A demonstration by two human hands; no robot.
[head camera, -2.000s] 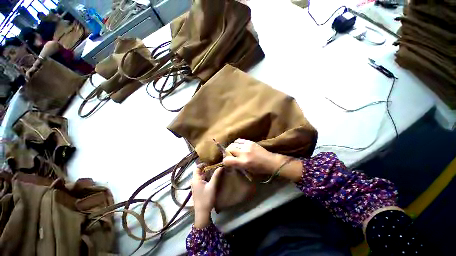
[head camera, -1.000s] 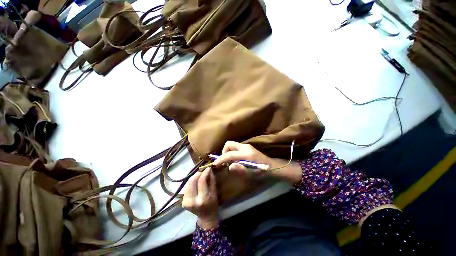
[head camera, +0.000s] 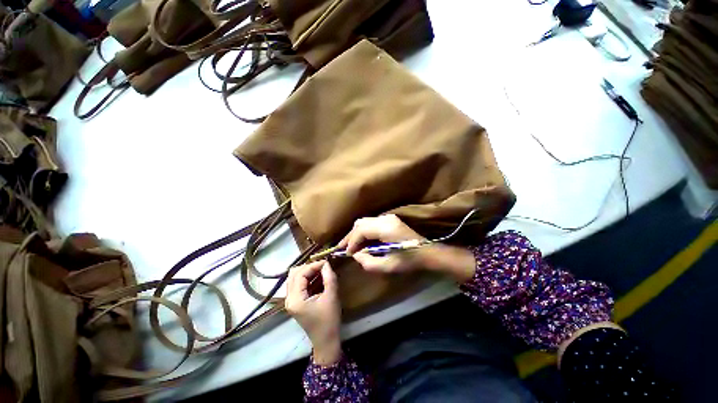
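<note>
A tan-brown bag (head camera: 386, 134) lies on the white table in front of me, its near part hanging towards the table edge. Its brown handle straps (head camera: 185, 260) loop out to the left. My left hand (head camera: 313, 303) pinches the bag's edge near the strap join. My right hand (head camera: 386, 244) holds a slim white pen-shaped tool (head camera: 397, 246) like a pen, its tip at the same edge, close to my left fingertips. A thin cord (head camera: 463, 224) rises from the tool's rear end. Fine threads are too small to tell.
Rumpled brown bags with straps lie at the far side (head camera: 338, 27) and left (head camera: 59, 315). A brown stack (head camera: 693, 79) stands at the right. A black adapter (head camera: 572, 12), a black connector (head camera: 620, 100) and thin wire (head camera: 582, 163) lie on the table (head camera: 543, 118).
The view has shifted, so the table items sit higher and further left. The pen tool now lies flatter in my right hand than at first. Both hands stay at the bag's edge.
</note>
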